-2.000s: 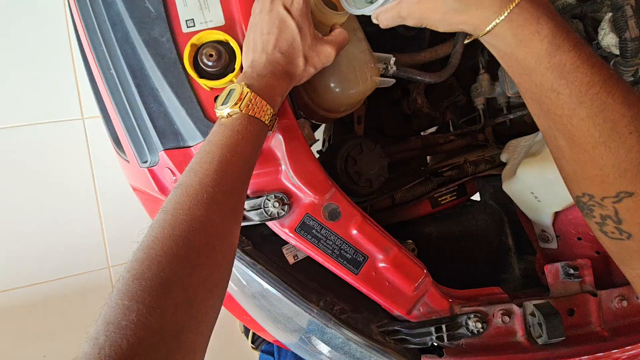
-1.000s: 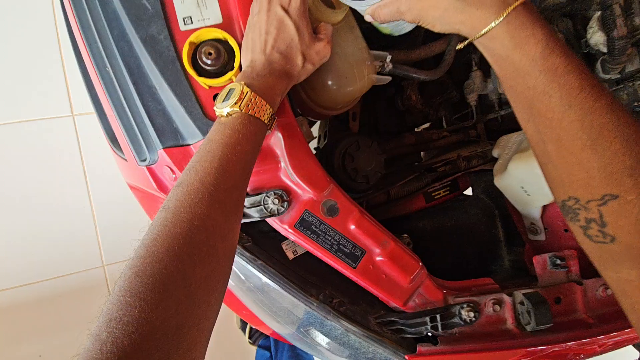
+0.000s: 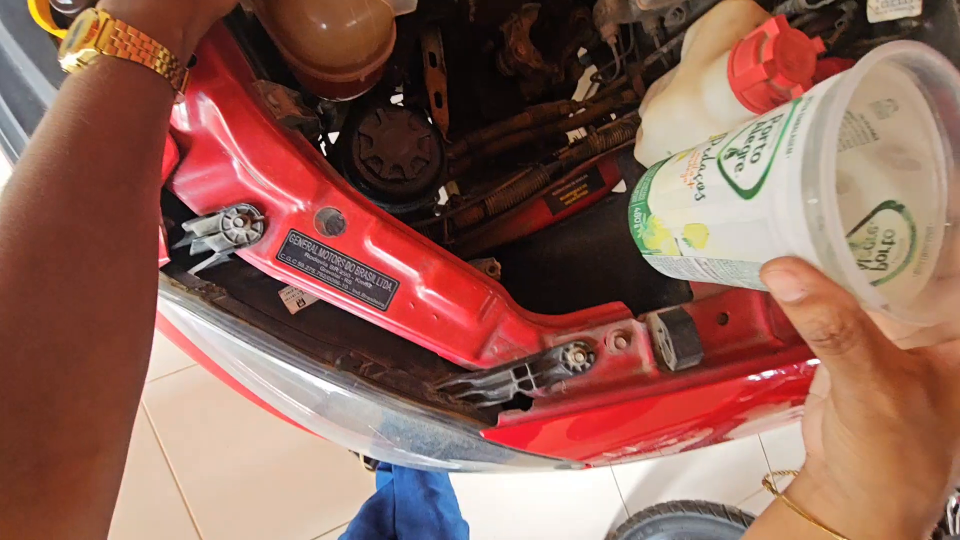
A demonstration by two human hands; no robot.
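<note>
A clear plastic tub (image 3: 720,202) with a printed green and white label is gripped in my right hand (image 3: 862,360) at the right, tilted with its wide mouth to the right. It looks empty inside. Behind it lies a whitish plastic reservoir (image 3: 690,97) with a red cap (image 3: 776,64). My left hand (image 3: 169,15) is mostly cut off at the top left edge; its fingers are out of view, so what it holds cannot be told. Just right of it sits a translucent coolant expansion tank (image 3: 330,37) with brownish staining.
A red car body panel (image 3: 420,277) curves through the engine bay beside the headlight (image 3: 337,405). A round black cap (image 3: 394,150), hoses (image 3: 532,180) and a black bracket (image 3: 525,375) lie around it. Below are blue cloth (image 3: 412,502), a tire (image 3: 679,521) and floor tiles (image 3: 240,465).
My right hand has moved with the tub from above the expansion tank to the right side, and the tub now shows fully. The view has shifted.
</note>
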